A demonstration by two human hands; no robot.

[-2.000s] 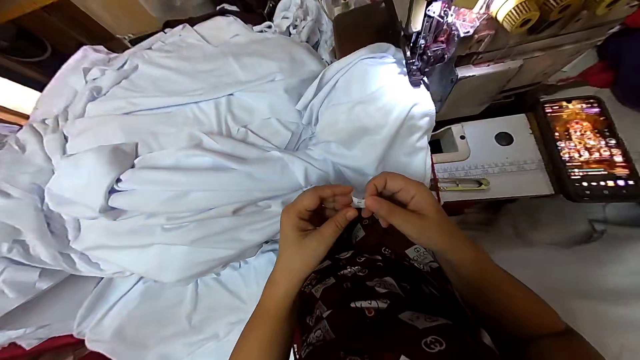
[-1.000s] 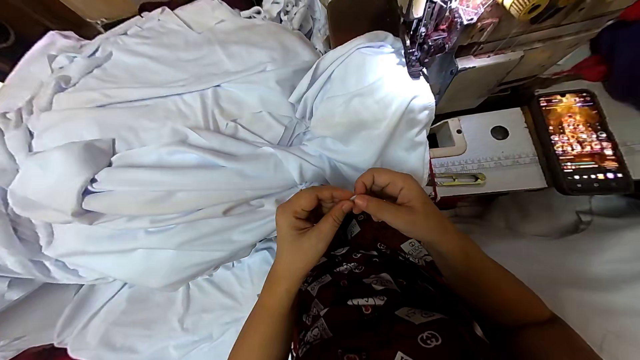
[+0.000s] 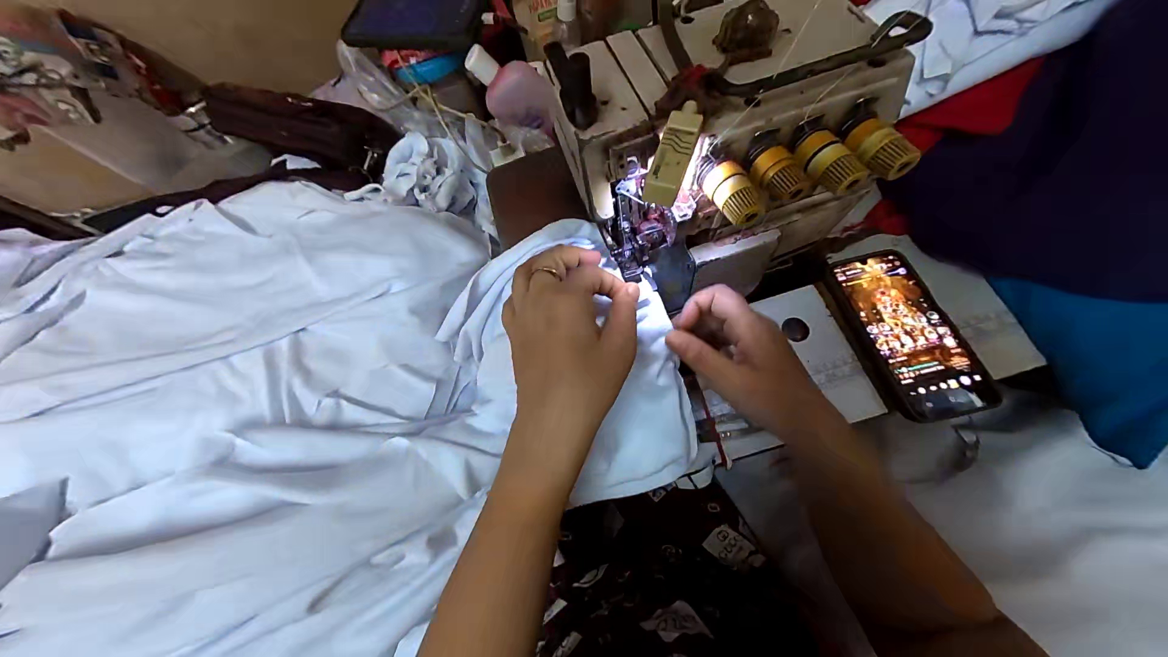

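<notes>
White fabric (image 3: pixel 630 429) lies under the lit needle and presser foot area (image 3: pixel 632 260) of an overlock sewing machine (image 3: pixel 620 119). Just in front of the needle area is my left hand (image 3: pixel 575 319), a ring on one finger, with thumb and index fingertips close together over the cloth. Whether something small is between them cannot be told. My right hand (image 3: pixel 744 356) is at the fabric's right edge, its thumb and curled fingers near each other; whether they pinch the edge is unclear.
A large heap of white fabric (image 3: pixel 274 438) spreads over the left side. A lit smartphone (image 3: pixel 912 338) lies at the right. Yellow tension dials (image 3: pixel 830 160) line the machine's front. A pink bottle (image 3: pixel 518 91) stands behind. Dark and blue cloth (image 3: pixel 1077 347) is at far right.
Both hands have moved up from above the patterned clothing on the lap to the cloth by the needle, and they have come apart. The view has shifted upward.
</notes>
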